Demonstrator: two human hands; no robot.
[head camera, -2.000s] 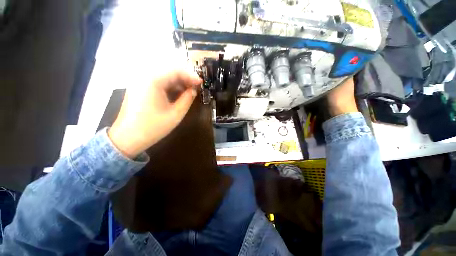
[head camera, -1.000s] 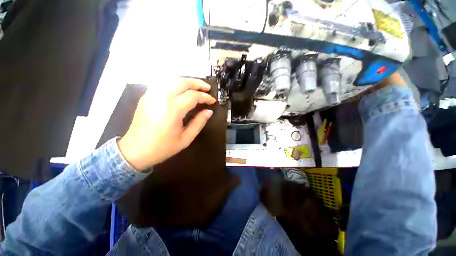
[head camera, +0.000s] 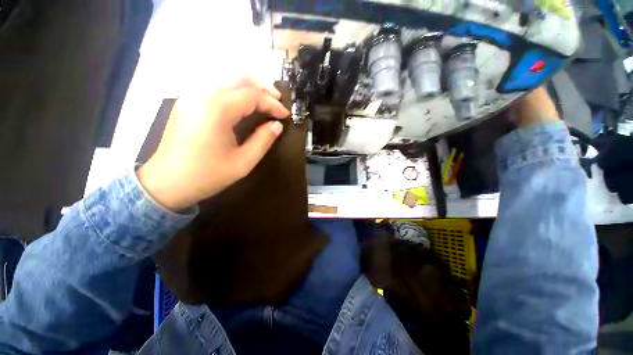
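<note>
The white overlock machine with a blue stripe fills the top middle. Its front is open beside the dark presser foot and looper area. A dark brown garment panel lies with its top edge at the foot and hangs over my lap. My left hand rests on the panel just left of the foot, fingertips bent close together; whether they pinch the cloth cannot be told. My right hand is at the machine's right end, its fingers hidden behind the head.
A grey chip opening is in the table edge below the foot. Orange-yellow snips lie right of it, beside a black strip. A yellow basket and a blue basket stand below the table. Dark cloth lies at the right.
Against one second ago, the view has shifted, so the machine sits higher in the picture. My left hand stays by the foot, its fingers slightly more bent. My right hand stays at the machine's right end.
</note>
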